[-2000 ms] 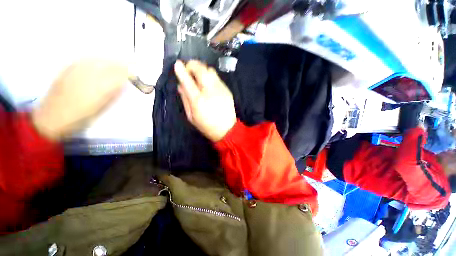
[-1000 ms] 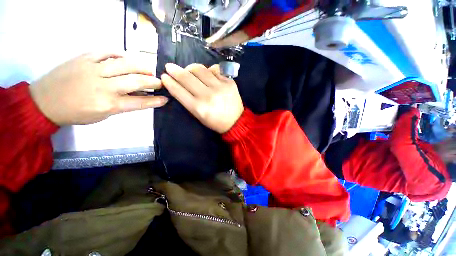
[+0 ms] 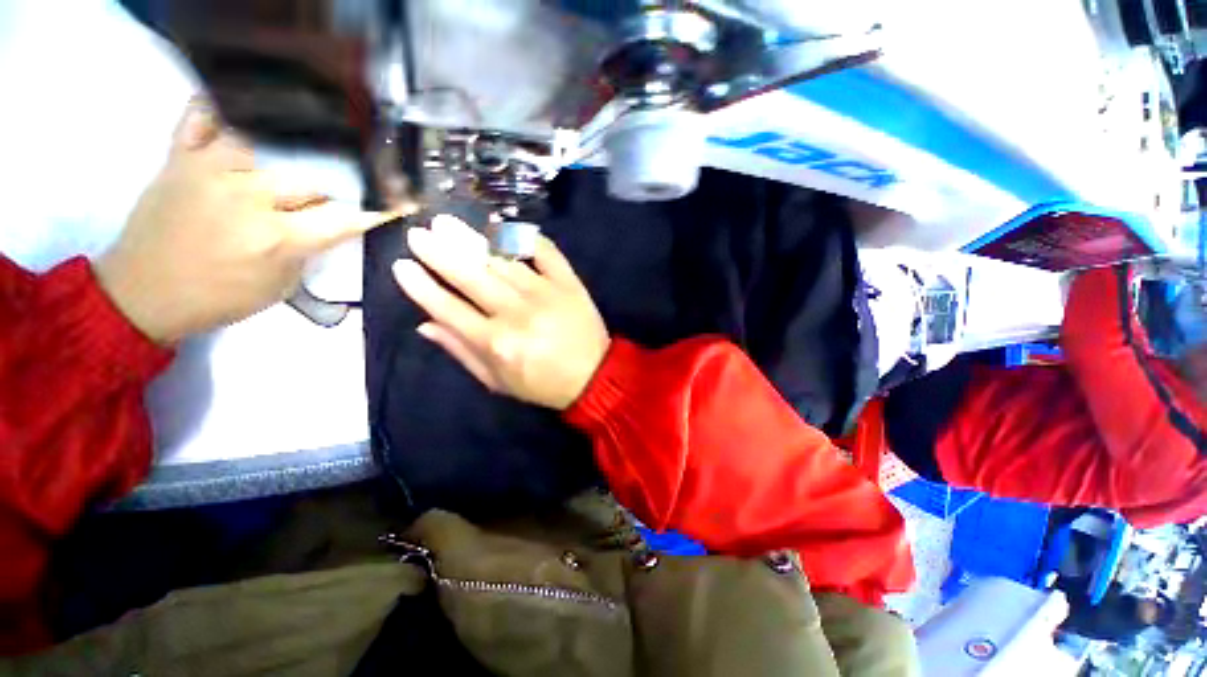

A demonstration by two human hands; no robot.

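A black garment piece [image 3: 463,437] lies on the white machine bed [image 3: 265,397] and heaps up to the right under the machine arm. My left hand [image 3: 232,232] is at the cloth's left edge, fingers reaching toward the presser foot area; its fingertips are partly hidden and blurred. My right hand [image 3: 496,311] lies flat on the cloth with fingers spread, just below the metal needle parts [image 3: 483,165]. A small white-grey knob [image 3: 514,238] is beside its fingers. Needle and foot cannot be told apart clearly.
The white and blue sewing machine head [image 3: 847,146] spans the upper right, with a larger white-grey knob [image 3: 655,152] hanging close above the cloth. A dark blurred shape fills the top left. A red-clad person [image 3: 1059,437] is at the right.
The view has shifted closer to the machine head. My left hand's fingers have moved up toward the needle area. The dark shape has entered at the top. My right hand's fingers are more spread.
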